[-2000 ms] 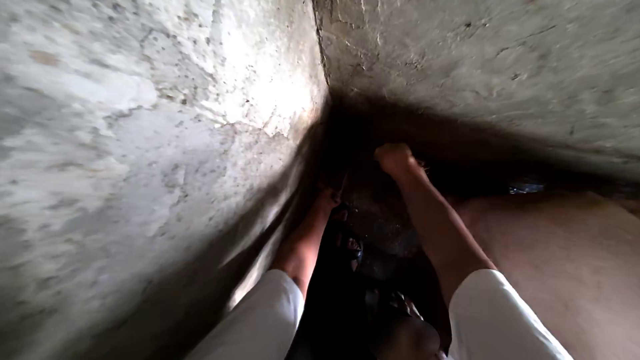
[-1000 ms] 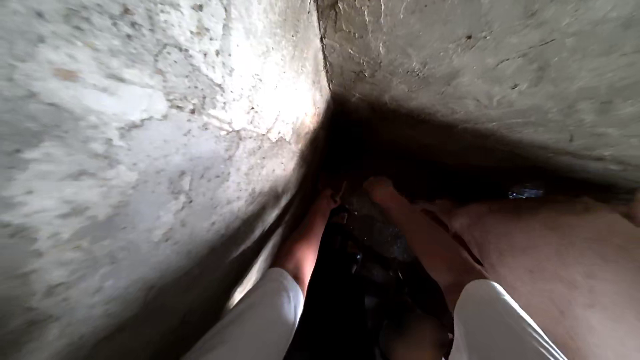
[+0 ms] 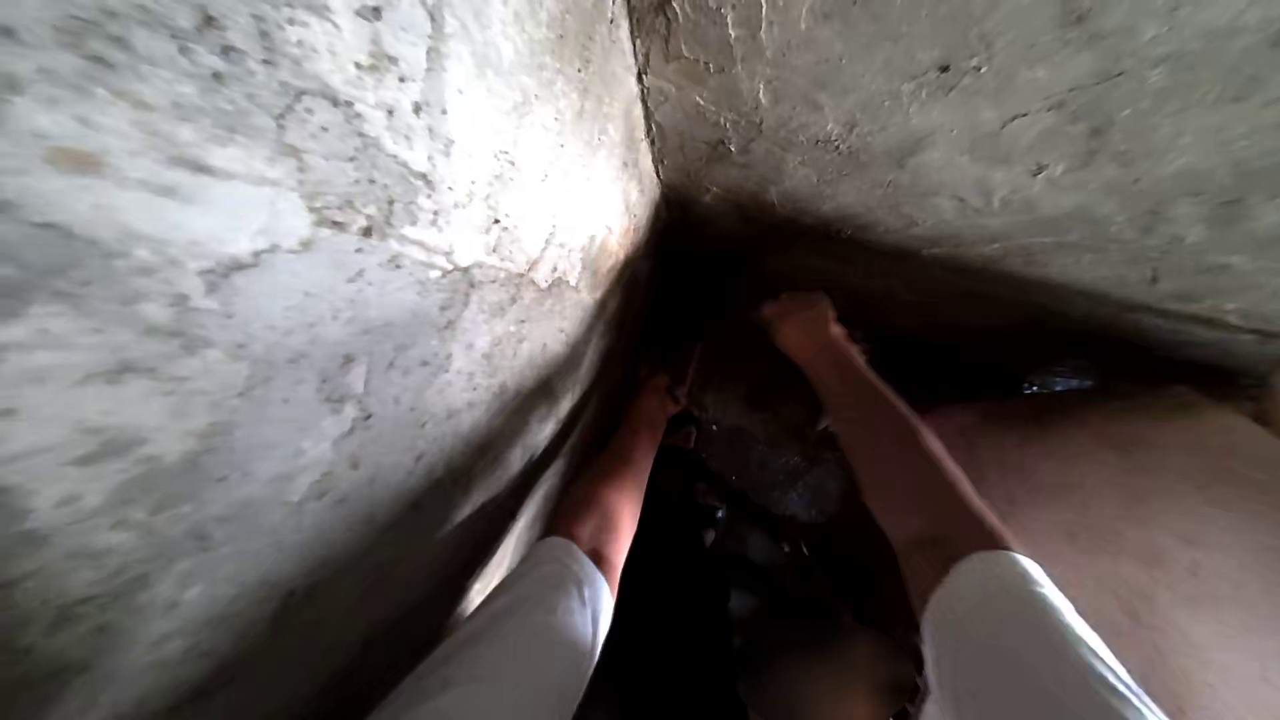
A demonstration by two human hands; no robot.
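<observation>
Both my arms, in white sleeves, reach down into a dark corner between two walls. My left hand (image 3: 658, 396) is low beside the left wall, near a thin line or strand (image 3: 692, 370) that rises from it; the dark hides its fingers and whether it grips the strand. Higher and to the right, my right hand (image 3: 800, 318) looks closed like a fist, but I cannot tell if something is in it. Below and between the arms lies a dark, wet-looking surface (image 3: 785, 480) with small glints.
A stained, peeling plastered wall (image 3: 350, 250) stands close on the left. Another rough wall (image 3: 960, 130) runs across the back right. On the right is a broad, smooth brownish surface (image 3: 1120, 520), with a shiny clear item (image 3: 1060, 380) at its far edge.
My right hand has moved up and away from my left hand since one second ago, when the two were close together. My left hand has hardly moved.
</observation>
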